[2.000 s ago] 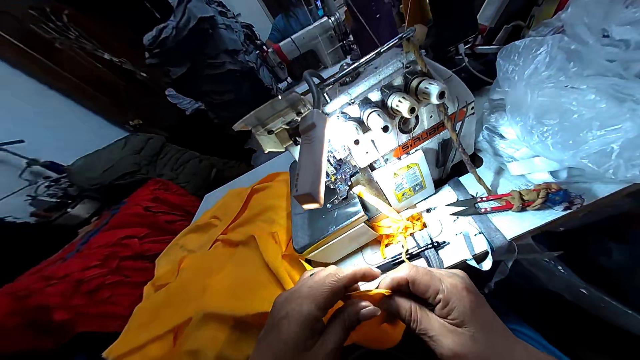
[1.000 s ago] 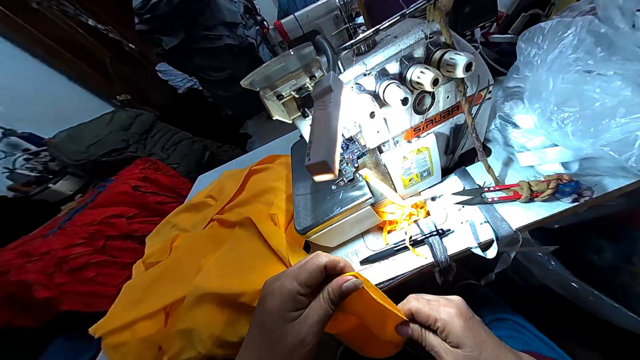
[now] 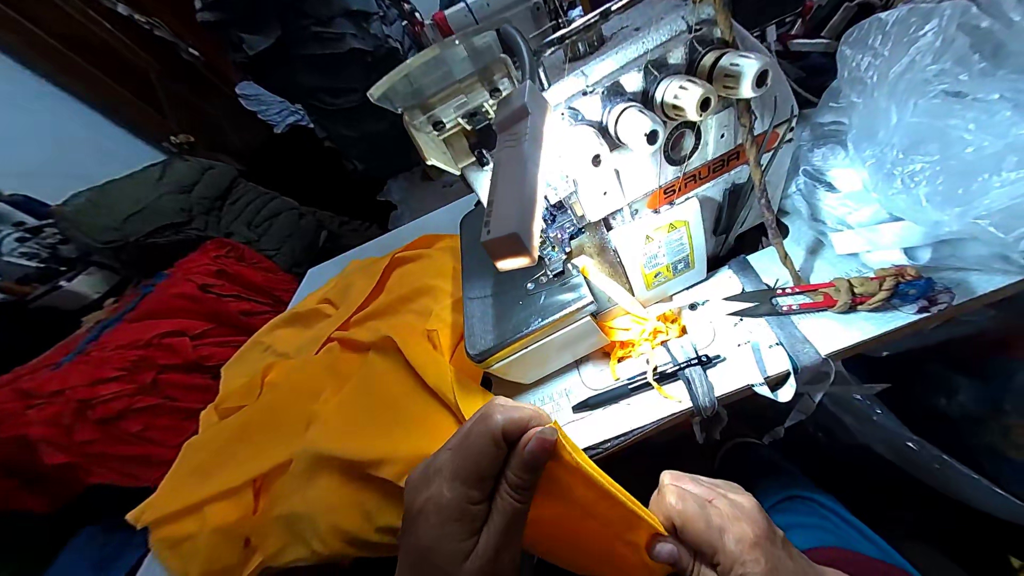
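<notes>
Yellow-orange fabric (image 3: pixel 336 400) lies over the table's left part and hangs at its near edge. My left hand (image 3: pixel 480 488) pinches the fabric's edge between thumb and fingers, just below the overlock machine's bed. My right hand (image 3: pixel 712 520) grips the same edge lower down on the right, and a folded stretch of it runs taut between both hands. Beyond them stands a Siruba overlock sewing machine (image 3: pixel 624 152), its lamp (image 3: pixel 516 176) lit above the metal bed plate (image 3: pixel 520 304). No fabric shows under the presser area, though the details there are hard to tell.
Orange trimmings (image 3: pixel 640 332) lie beside the machine bed, near a black pen (image 3: pixel 644 384). Thread snips with red handles (image 3: pixel 824 298) rest on the table's right. Clear plastic bags (image 3: pixel 936 136) are heaped behind them. Red fabric (image 3: pixel 160 352) lies at the left, beside a dark green quilted garment (image 3: pixel 192 208).
Two seconds ago my hands were close together on the fabric; they are now apart with the edge stretched between them. The view has moved nearer to the machine.
</notes>
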